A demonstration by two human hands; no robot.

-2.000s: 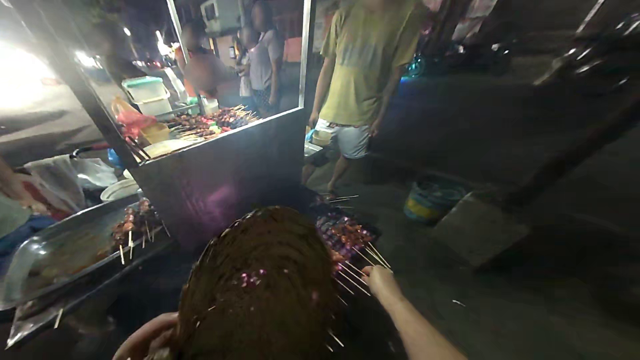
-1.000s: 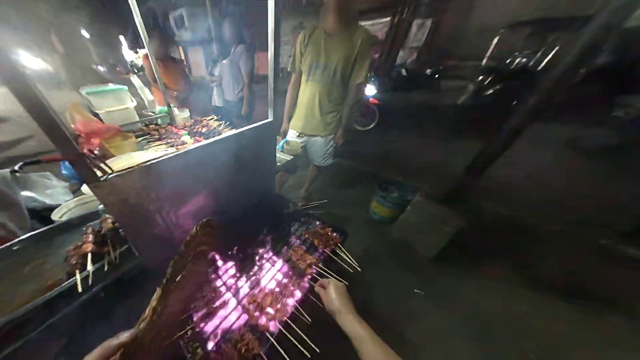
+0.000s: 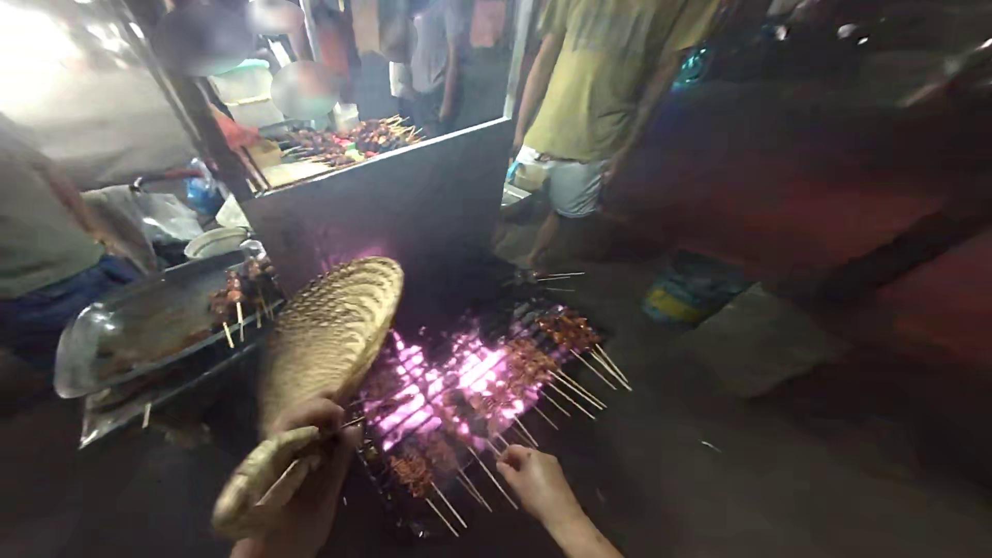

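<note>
My left hand (image 3: pixel 314 449) grips the handle of a woven hand fan (image 3: pixel 333 333), which stands tilted at the left edge of a charcoal grill. Glowing coals (image 3: pixel 418 395) show pink through the grate. Skewers of meat (image 3: pixel 527 360) lie across the grill, their bamboo ends pointing toward the lower right. More skewered meat (image 3: pixel 412 471) lies at the near end. My right hand (image 3: pixel 531 477) is at the stick ends along the grill's near right side, fingers bent together; whether they pinch a stick cannot be told.
Behind the grill stands a metal-sided food cart (image 3: pixel 387 209) with piled skewers (image 3: pixel 349 143). A metal tray (image 3: pixel 163 325) holding skewers is at left. A person in a yellow shirt (image 3: pixel 604 93) stands beyond; another person (image 3: pixel 46 209) is at the left edge. A bucket (image 3: pixel 690 291) and a slab (image 3: pixel 763 341) are at right.
The fan, which covered much of the grill two seconds ago, has swung left, and the glowing coals are exposed. My right hand has moved toward the grill's near end.
</note>
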